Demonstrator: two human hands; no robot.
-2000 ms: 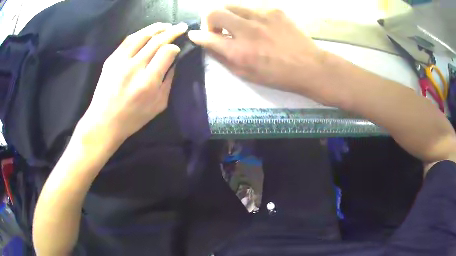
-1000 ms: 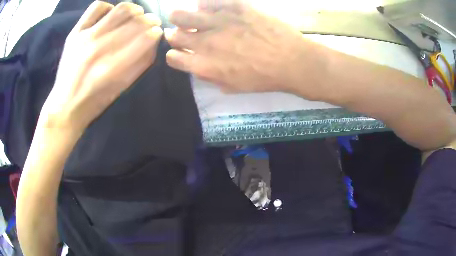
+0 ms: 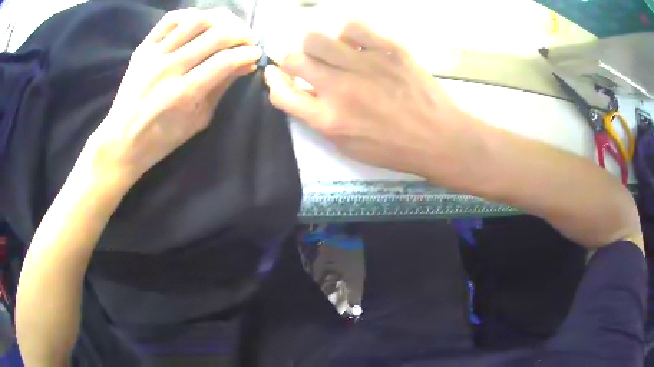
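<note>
A large dark garment piece (image 3: 193,186) lies over the left of the table and hangs down over its front edge. My left hand (image 3: 176,82) lies on it at the upper left, thumb and fingertips pinching its edge. My right hand (image 3: 366,93) meets it from the right, thumb and index finger pinching the same fabric edge (image 3: 263,57) at the top. The fingertips of both hands nearly touch. The exact fold between them is mostly hidden by the fingers.
The white table (image 3: 373,154) has a green, ruler-marked front edge (image 3: 401,201). Scissors with red and yellow-orange handles (image 3: 613,140) lie at the right, near a pale machine part (image 3: 502,68). My dark top and lap are below the edge. A red object shows at the far left.
Both hands and the pinched edge have shifted slightly right and down in view since one second ago. The cloth under my left hand now bulges in softer folds. Both hands still pinch the fabric.
</note>
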